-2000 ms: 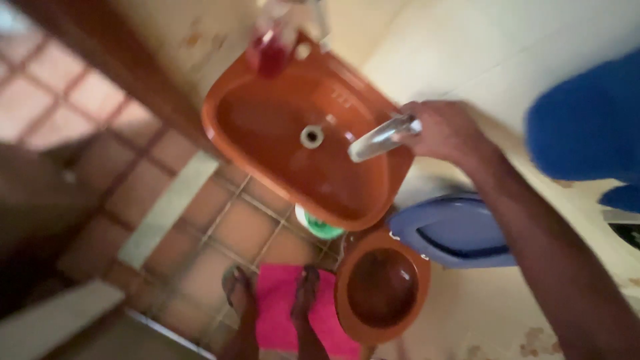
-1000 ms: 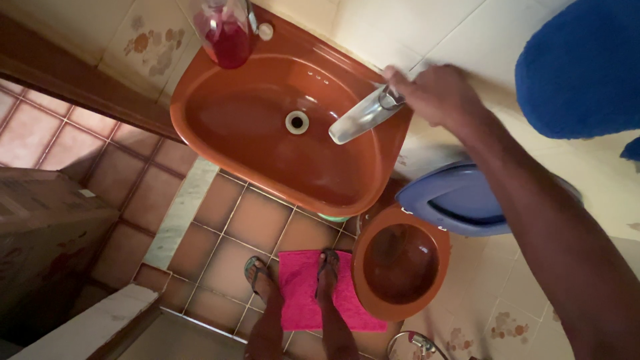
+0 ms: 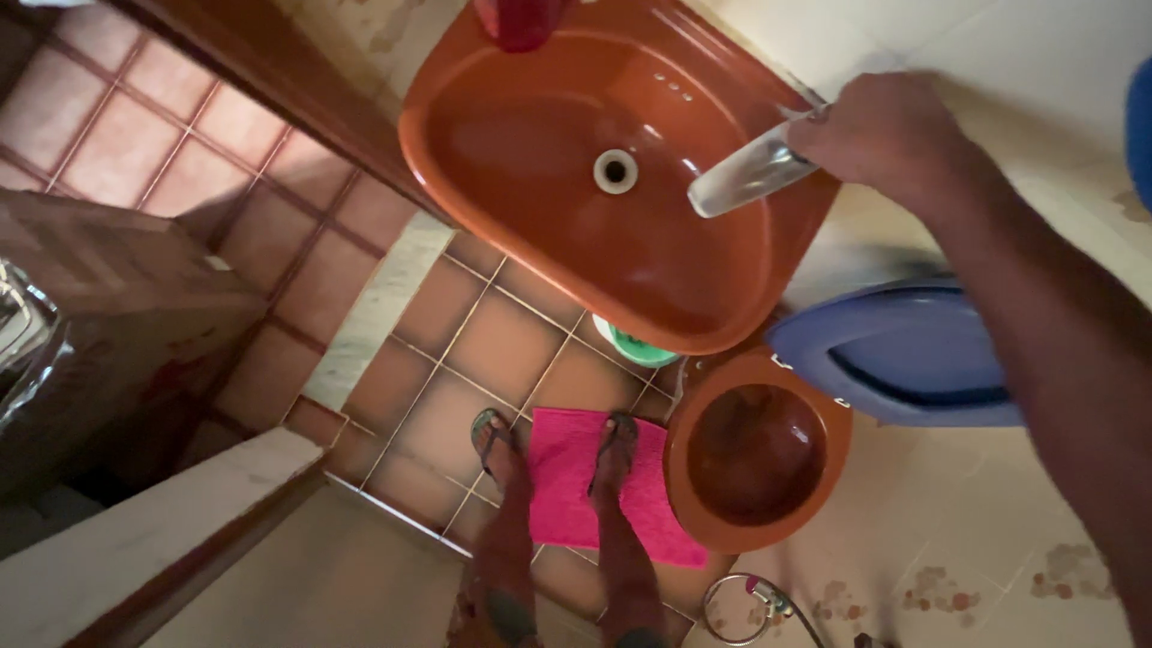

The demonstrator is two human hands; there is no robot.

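My right hand (image 3: 873, 135) reaches in from the right, its fingers closed around the base end of a chrome tap (image 3: 751, 171). The tap's broad spout points down and left over the orange-brown washbasin (image 3: 576, 243). No flowing water can be made out. The round drain (image 3: 616, 171) is in the basin's middle. A container of red liquid (image 3: 522, 22) is partly cut off at the top edge. My left hand is out of view.
Below the basin are an orange-brown toilet (image 3: 679, 477) with a raised blue lid (image 3: 900, 351), a pink mat (image 3: 562, 504) under one foot, and a green-and-white object (image 3: 643, 349). A cardboard box (image 3: 117, 270) stands left; a metal hose (image 3: 706, 612) is bottom right.
The view has shifted, leaving the red-liquid container mostly cut off and the blue towel barely showing. My right hand remains at the tap.
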